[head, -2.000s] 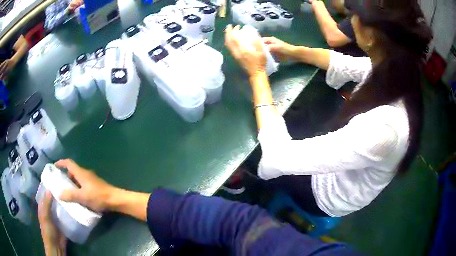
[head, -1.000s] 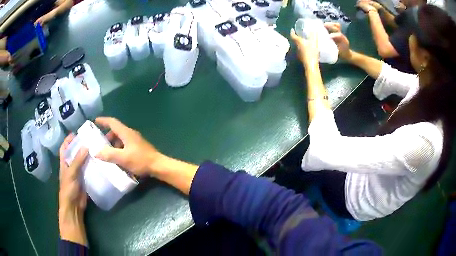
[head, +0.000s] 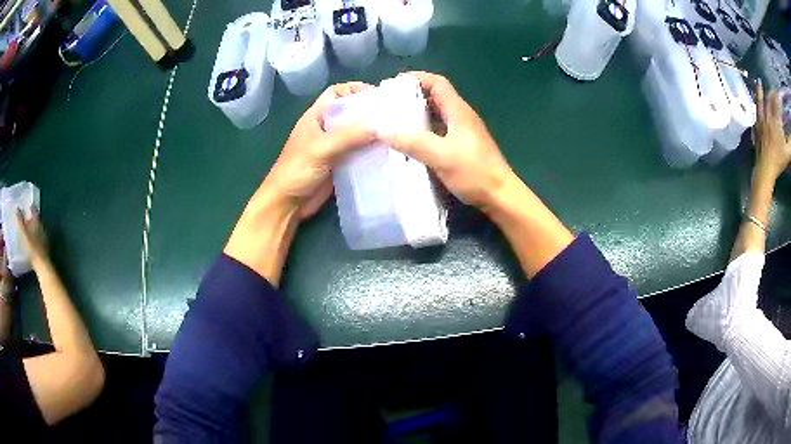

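Observation:
A frosted white plastic housing (head: pixel 369 195) is held between my two bare hands over the front of the green table, a little left of the middle of the view. My left hand (head: pixel 317 147) grips its left side, with the thumb across its face. My right hand (head: pixel 455 143) grips its right side, with the thumb meeting the left one near the middle. The right part of the housing looks whiter, like a separate shell or cover; I cannot tell which. No fan or wires show on it.
Several housings (head: pixel 245 100) with black fans stand beyond my hands at the left. More housings (head: pixel 685 130) stand at the right, near another worker's hand (head: pixel 770 139). A worker at the left holds a white housing (head: pixel 17 230). A pale line (head: pixel 154 173) crosses the green table (head: pixel 520 113).
The view has swung left and down, so my hands and the housing now sit near the middle. Both hands still hold the housing. A worker at the left has come into view.

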